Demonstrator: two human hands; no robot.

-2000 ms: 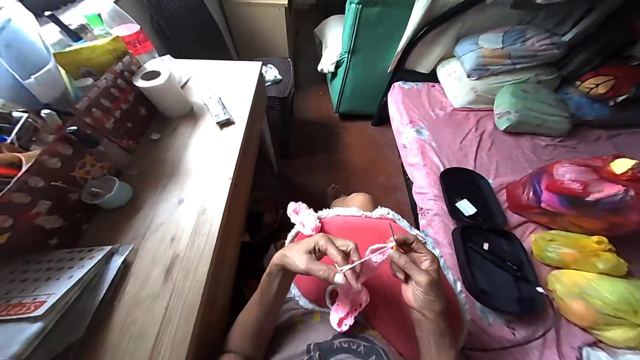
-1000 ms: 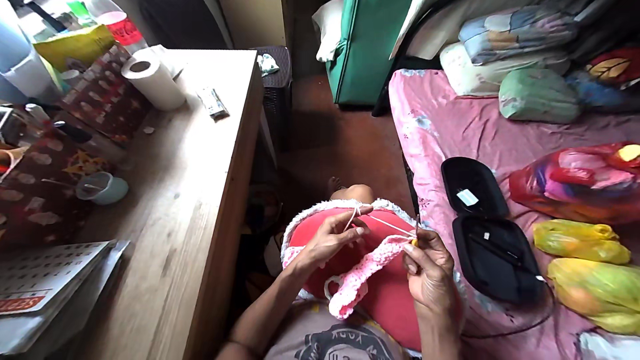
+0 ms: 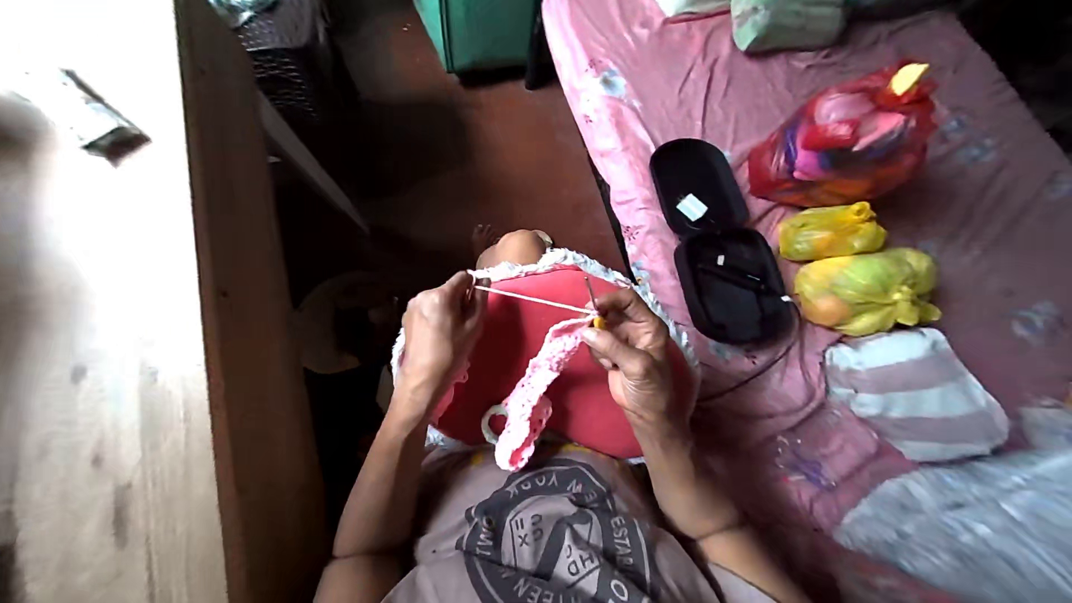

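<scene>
My right hand (image 3: 632, 352) grips a crochet hook (image 3: 590, 293) with a yellow part at the fingers, and the top end of a pink crocheted strip (image 3: 540, 381). A pale yarn strand (image 3: 532, 297) runs taut from there to my left hand (image 3: 440, 331), whose fingers are closed on it. The strip hangs down over a red cushion (image 3: 511, 335) with a fluffy white edge on my lap. Beside the strip's lower part shows a pale ring (image 3: 492, 425). More pink crochet is partly hidden by my left hand.
A wooden table (image 3: 109, 377) stands at the left, a green case (image 3: 477, 33) beyond. On the pink-sheeted bed (image 3: 670, 75) at the right lie an open black zip case (image 3: 729, 285), a red plastic bag (image 3: 846, 142), yellow bags (image 3: 867, 289) and a striped cloth (image 3: 917, 394).
Since a second ago my left hand has moved away to the left of the strip, with the strand now stretched between both hands. The view has tilted further down.
</scene>
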